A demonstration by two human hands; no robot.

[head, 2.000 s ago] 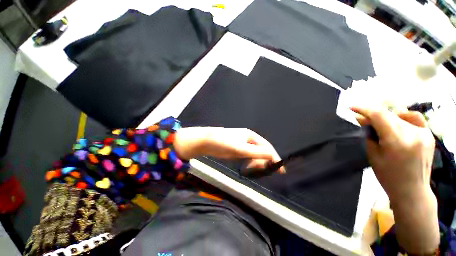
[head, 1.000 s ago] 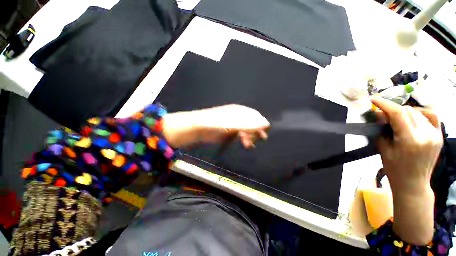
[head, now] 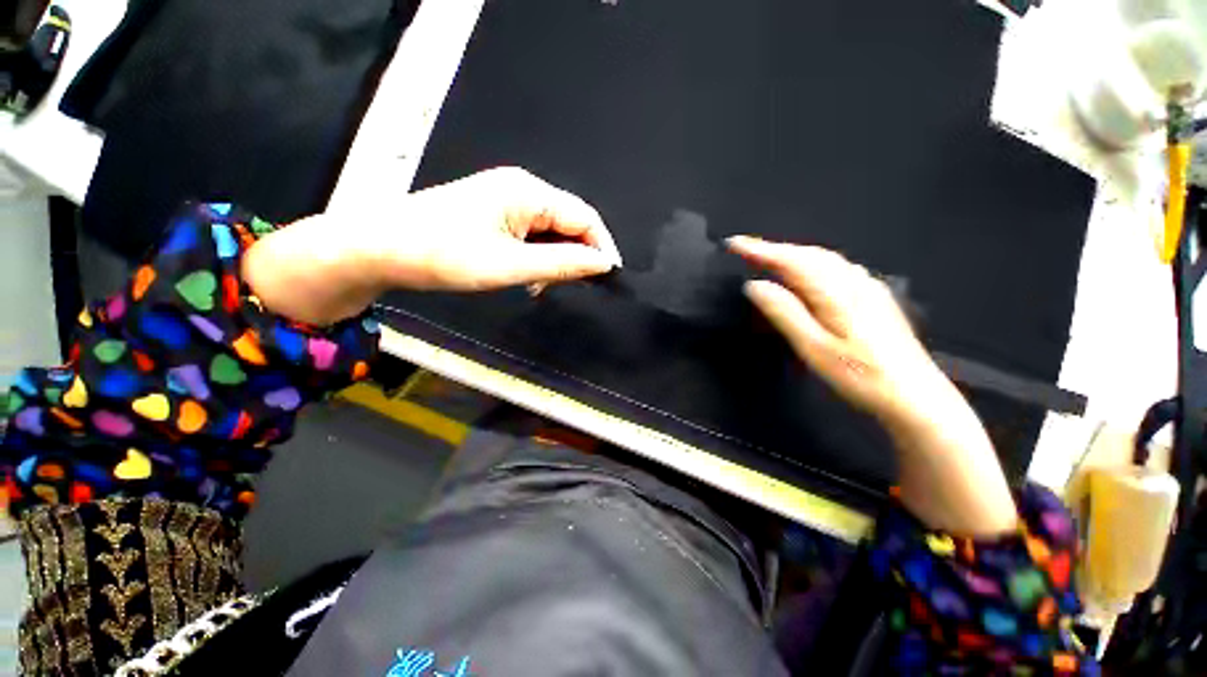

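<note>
A large black panel [head: 821,119] lies in front of me on a white board [head: 622,437]. A small, greyer stepped patch [head: 682,258] shows on it between my hands. My left hand [head: 483,232] is over the panel's near left part, thumb and fingertips together at the patch's left; any thin black piece between them cannot be made out. My right hand [head: 854,324] is to the right of the patch, thumb and forefinger apart, with nothing visible in it. A dark strip [head: 1013,384] lies at the panel's right, its end past the edge.
Black cut pieces [head: 225,119] lie at the left. A glue bottle [head: 1125,529] with yellowish contents stands at the right, near my right sleeve. A yellow-handled tool [head: 1174,199] is at the far right. A black item [head: 46,53] is at the top left.
My right hand has let go of the long dark strips and moved left over the panel. My left hand's fingertips have closed. The view has shifted nearer to the panel.
</note>
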